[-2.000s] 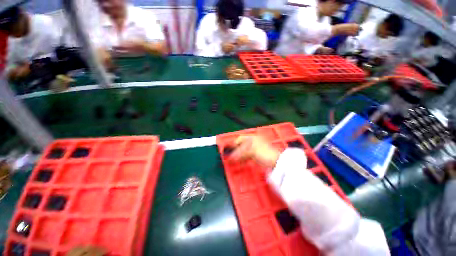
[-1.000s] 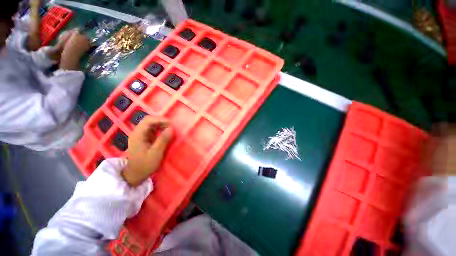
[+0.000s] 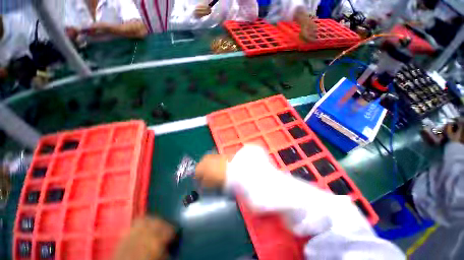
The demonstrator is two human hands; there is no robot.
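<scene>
My right hand (image 3: 211, 170), blurred, reaches across the right tray (image 3: 248, 128) to the right edge of the silver spring bar pile (image 3: 184, 168). Its fingertips are too blurred to show if they hold a pin. My left hand (image 3: 146, 241), blurred and cut off by the bottom edge, is at the right side of the left tray (image 3: 103, 177). A dark piece (image 3: 174, 244), likely a watch body, shows at its fingers. A small black piece (image 3: 191, 198) lies on the bench below the pile. The left tray holds dark watch bodies (image 3: 55, 194) in its left columns.
Dark flat pieces (image 3: 310, 148) sit in the right tray's right columns. A blue-and-white box (image 3: 351, 112) with cables stands beyond it. A green conveyor (image 3: 203, 84) with blurred dark items runs behind. Other workers, red trays (image 3: 262, 36) and grey posts are at the far side.
The view has swung back right from the left tray. My left hand has moved off the left tray's pockets to its right side. My right hand is now at the pin pile.
</scene>
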